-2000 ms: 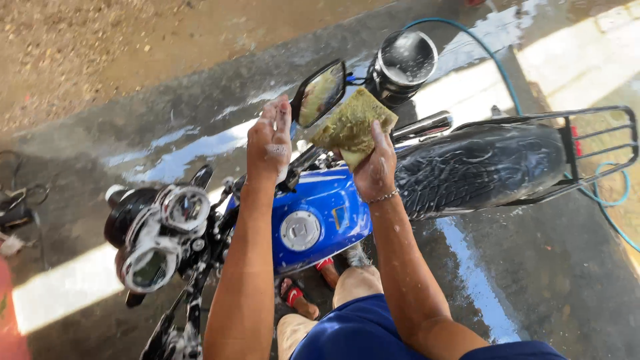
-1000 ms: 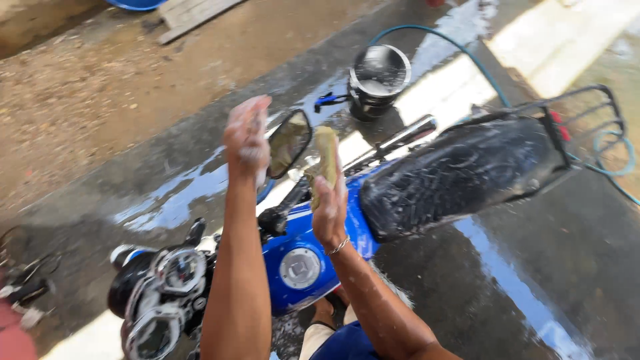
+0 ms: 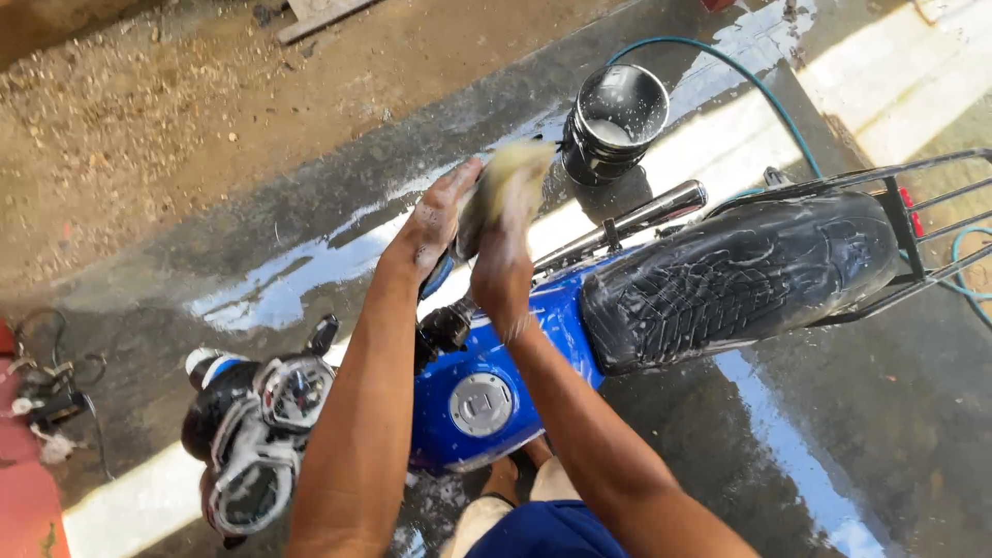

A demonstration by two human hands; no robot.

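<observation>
My right hand (image 3: 504, 263), blurred and soapy, holds a yellowish sponge or cloth (image 3: 527, 167) against the motorcycle's mirror (image 3: 474, 209). On the mirror's other side is my left hand (image 3: 438, 217), with suds on its fingers and palm; how firmly it touches the mirror cannot be told. Below both hands lies the blue fuel tank (image 3: 554, 322) with its round silver cap (image 3: 480, 404). Foam covers the gauges (image 3: 298, 391) at the left, and thin suds streak the black seat (image 3: 736, 279) at the right.
Beyond the motorcycle stands a black bucket (image 3: 612, 128) with foamy water inside. A teal hose (image 3: 744, 70) curves behind it. The metal rear rack (image 3: 922, 232) juts out at the right. Cables (image 3: 66, 395) lie on the wet floor at the far left, beside a red surface (image 3: 27, 473).
The sponge or cloth, which stood apart from the mirror a second ago, is now against it. My left hand has moved in beside the mirror.
</observation>
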